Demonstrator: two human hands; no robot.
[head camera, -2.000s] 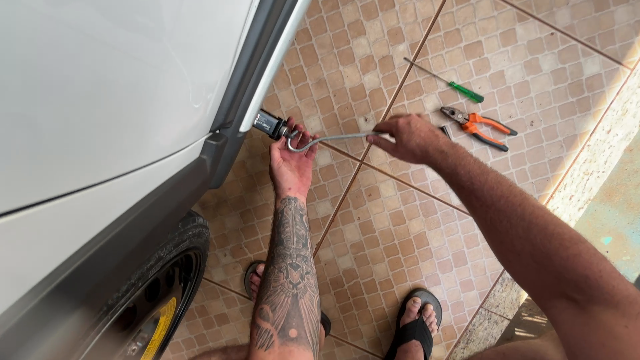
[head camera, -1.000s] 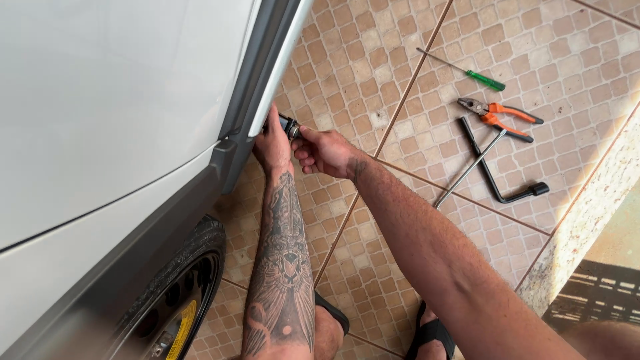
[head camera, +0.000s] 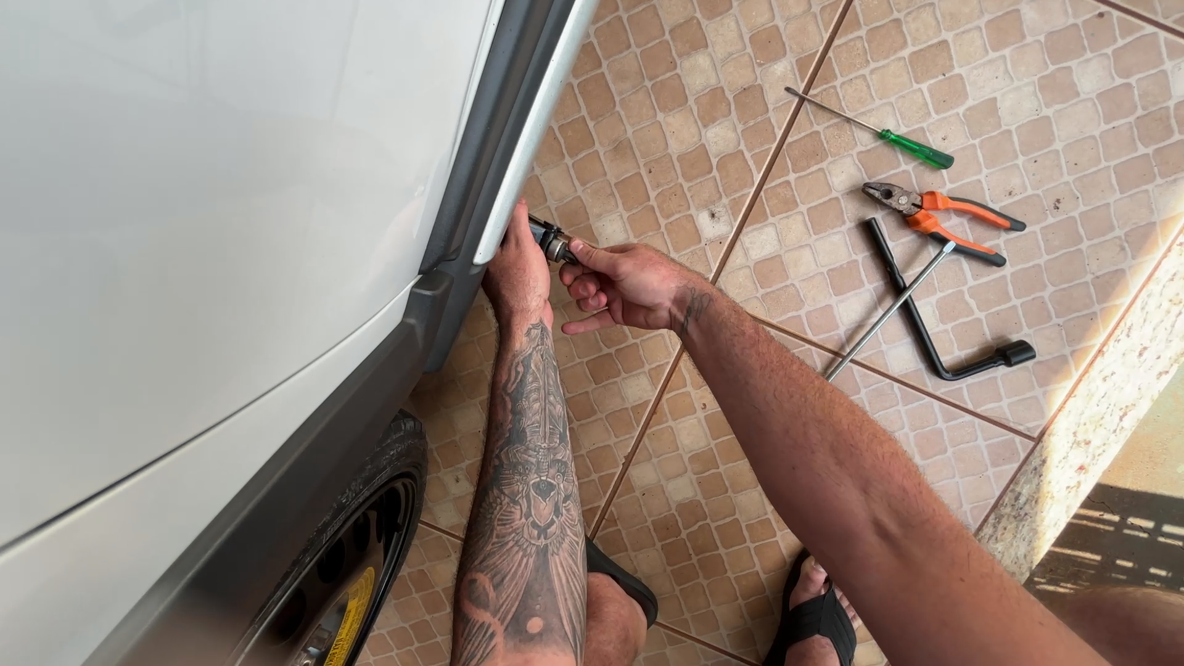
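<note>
A dark cylindrical jack end with a metal collar (head camera: 558, 246) shows beside the car's sill; the rest lies hidden under the car and behind my hands. My left hand (head camera: 518, 270), at the end of a tattooed forearm, reaches in by the sill edge against this part, its fingers mostly out of sight. The thumb and index finger of my right hand (head camera: 615, 282) pinch the part's outer end, while the other fingers are loosely curled or extended below. The white car's door panel (head camera: 231, 203) and dark plastic sill trim (head camera: 370, 388) stand at the left.
On the tiled floor to the right lie a green-handled screwdriver (head camera: 916, 148), orange-handled pliers (head camera: 925, 217), a black L-shaped lug wrench (head camera: 911, 310) and a thin metal rod (head camera: 893, 310) crossing it. A steel wheel with a tire (head camera: 407, 462) is at lower left. My sandalled foot (head camera: 814, 610) is below.
My right hand has come left to the part by the sill and no longer holds the grey rod seen two seconds ago. The lug wrench is now more fully visible.
</note>
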